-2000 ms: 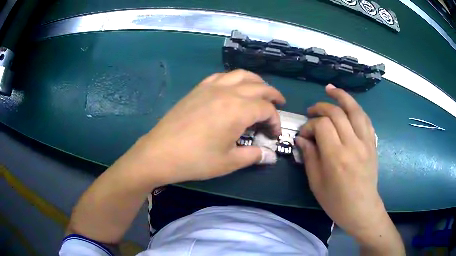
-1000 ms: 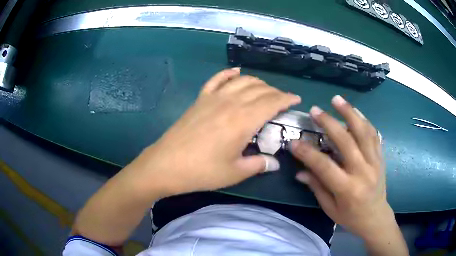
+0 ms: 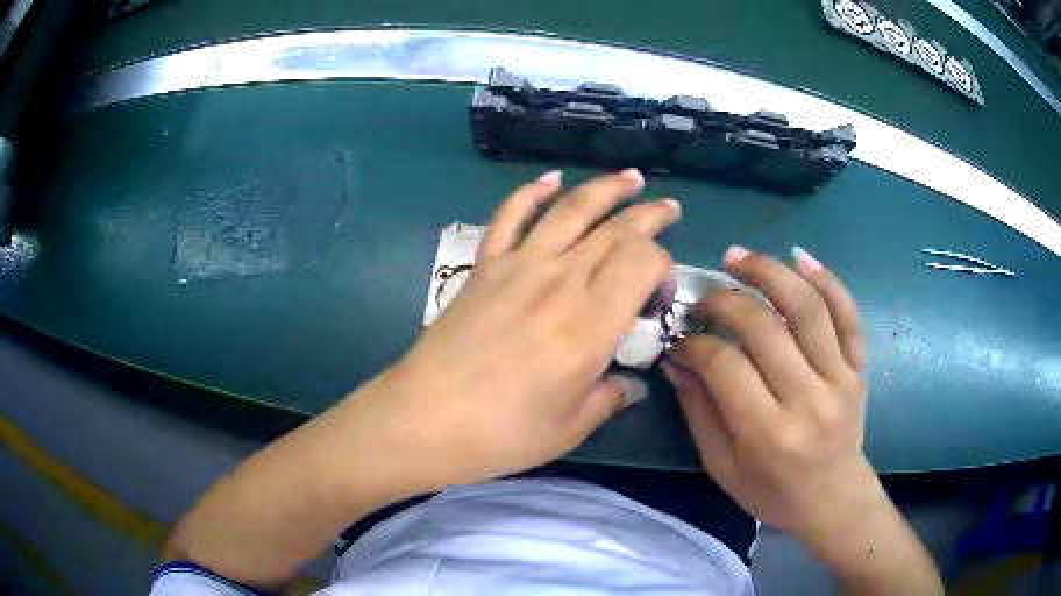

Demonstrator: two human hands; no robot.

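A silver housing [image 3: 457, 248] lies under my hands on the green surface. Its left end shows beside my left hand, and a short stretch shows between the hands. My left hand [image 3: 529, 320] lies over the left and middle part and holds it, with a whitish patch on the thumb tip. My right hand [image 3: 774, 367] has its thumb and index fingertips pinched together at a small shiny fitting [image 3: 668, 328] on the housing. Whether the fingertips grip the fitting is hidden. The black housing [image 3: 663, 136] stands on edge just beyond my hands.
Thin silver tweezers [image 3: 968, 264] lie at the right. A strip with four rings [image 3: 903, 49] lies at the far right, beyond a white stripe [image 3: 384, 55]. A worn rectangular patch [image 3: 250, 233] is at the left. The green surface's near edge curves in front of my body.
The silver housing's left end has come into view beside my left hand. My right fingertips have closed together at the middle gap. The black housing and tweezers appear shifted left in the picture.
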